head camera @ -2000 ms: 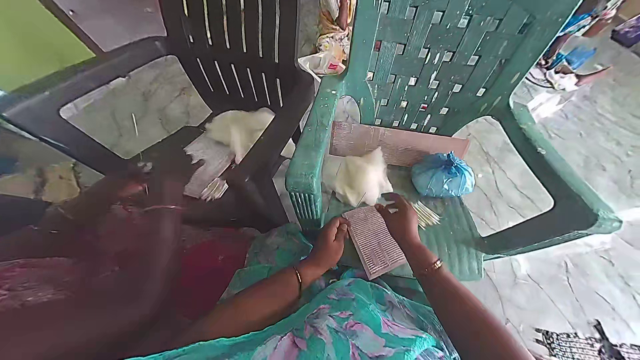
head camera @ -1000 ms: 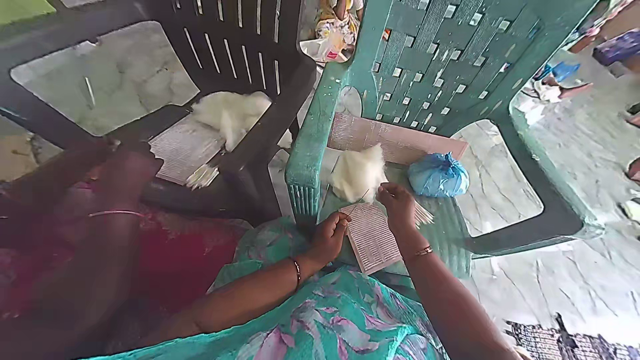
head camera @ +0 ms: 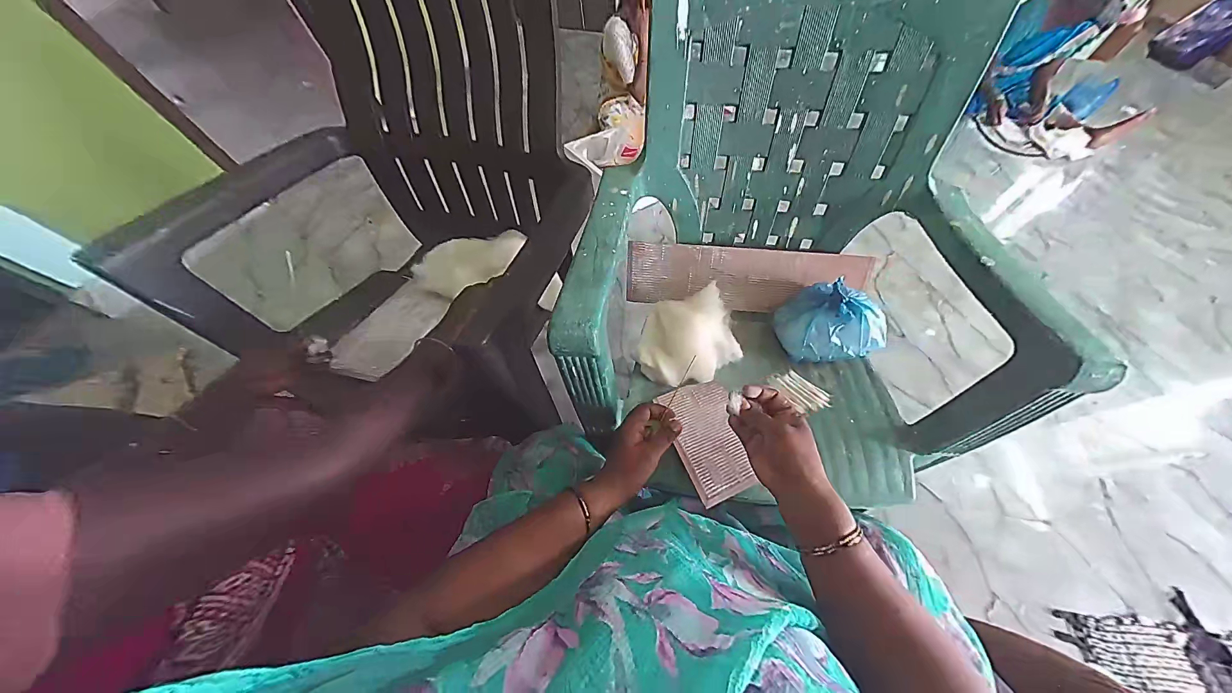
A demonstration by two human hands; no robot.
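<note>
My left hand [head camera: 647, 445] pinches a thin stick [head camera: 685, 377] that points up past its fingertips, at the left edge of a ridged board [head camera: 712, 445]. Between the fingertips of my right hand [head camera: 778, 433] is a small tuft of white cotton [head camera: 736, 402], over the board's right side. A larger wad of cotton [head camera: 688, 337] lies just beyond the board on the green plastic chair seat [head camera: 866, 433]. A bundle of thin whitish sticks or wicks [head camera: 799, 390] lies behind my right hand. Farther back sit a tied blue plastic bag [head camera: 830, 322] and a long ridged board [head camera: 751, 276].
At the left, a co-worker's arm [head camera: 289, 491] reaches over a dark plastic chair [head camera: 481, 318] that holds cotton [head camera: 467, 265] and a pale board [head camera: 390, 332]. The green chair's armrests [head camera: 582, 308] flank the seat. Another person [head camera: 1049, 87] sits on the floor at the far right.
My right hand, by the large cotton wad a second ago, is now lower over the board with a tuft in its fingers. The stick in my left hand now points up. The co-worker's arm has moved right.
</note>
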